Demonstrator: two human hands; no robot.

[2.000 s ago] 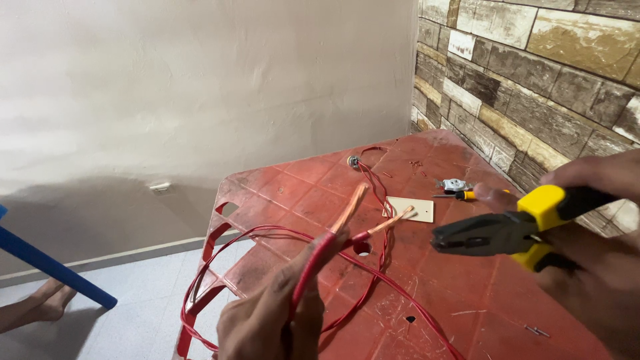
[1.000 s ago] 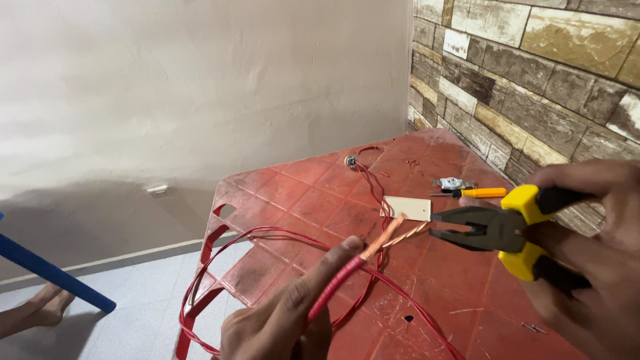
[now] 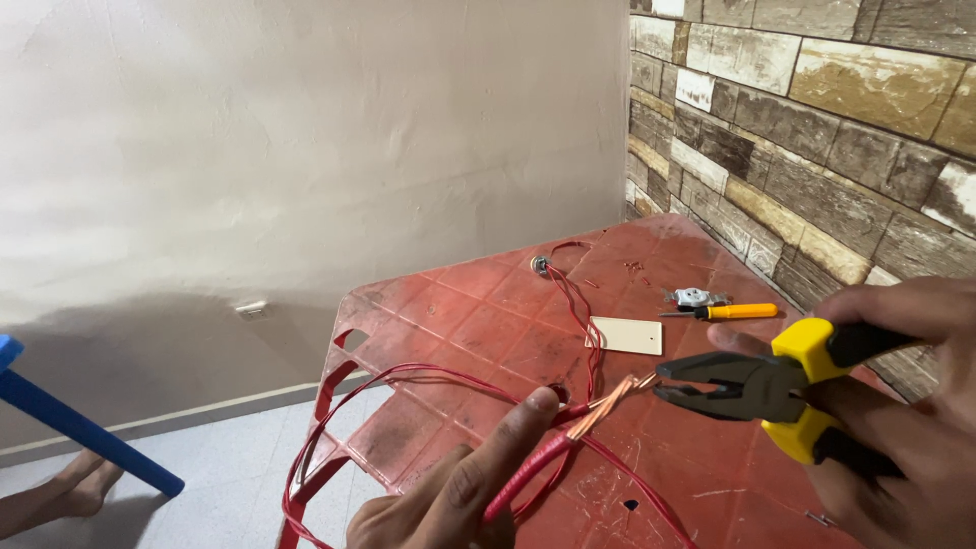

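Note:
Red insulated wires (image 3: 534, 465) are held in my left hand (image 3: 465, 473), its index finger stretched along them. Their bare copper strands (image 3: 606, 404) cross and overlap just past the fingertip. My right hand (image 3: 900, 412) grips combination pliers with yellow and black handles (image 3: 801, 374). The jaws are parted, with their tips right by the copper ends; whether they touch cannot be told. Behind, on the red plastic table (image 3: 473, 305), lie a cream cover plate (image 3: 629, 336), a yellow screwdriver (image 3: 736, 311) and a white socket piece (image 3: 692, 297).
Twisted red wire (image 3: 427, 367) loops over the table's left edge and runs to a small round fitting (image 3: 540, 265). Small red scraps (image 3: 633, 267) lie near the back. A brick-patterned wall borders the right. At far left are a blue bar (image 3: 91, 435) and a person's foot (image 3: 91, 488).
The bare copper ends, spread apart two seconds ago, now cross each other. The pliers have moved up to the copper ends, and their jaws are wider apart than two seconds ago.

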